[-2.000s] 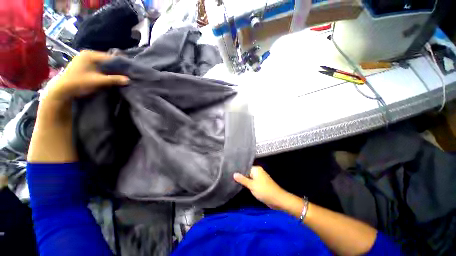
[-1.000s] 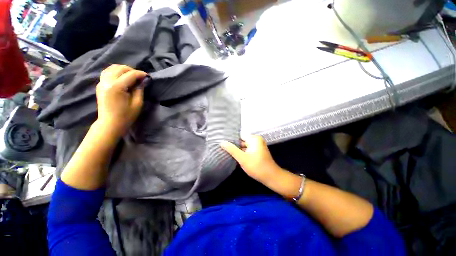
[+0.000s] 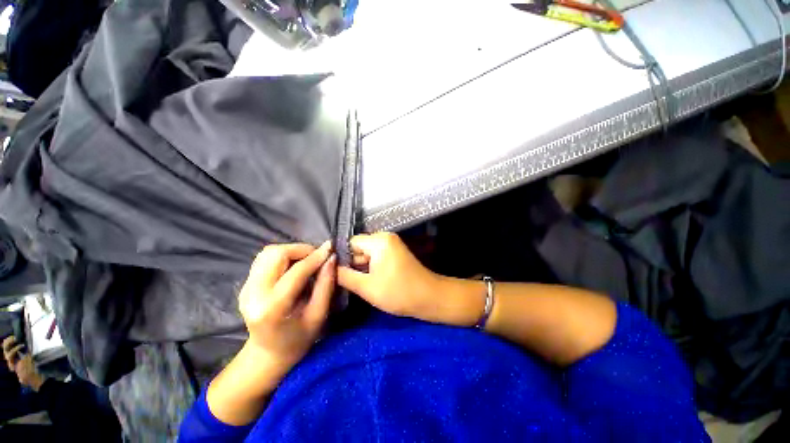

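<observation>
A large dark grey garment [image 3: 199,147] lies over the left part of the white table and hangs over its front edge. A narrow folded seam edge [image 3: 348,173] runs from near the table's middle down to my fingers. My left hand [image 3: 290,290] pinches the garment at the lower end of this edge. My right hand [image 3: 385,272] pinches the same edge just to the right, its fingers close to my left fingertips. What lies between the fingertips is hidden. The metal presser foot area [image 3: 316,22] shows at the top, cut off and blurred.
Thread snips [image 3: 580,13] with red-orange and yellow handles lie at the table's top right. A grey cord [image 3: 650,73] crosses the ruler edge [image 3: 537,160]. Dark cloth [image 3: 693,225] is heaped at the right. Another person's hand [image 3: 22,363] shows at the far left.
My left hand has moved down and right to meet my right hand, which has moved slightly left. The grey edge is now folded narrow and the inner side is turned away. The view has tilted down.
</observation>
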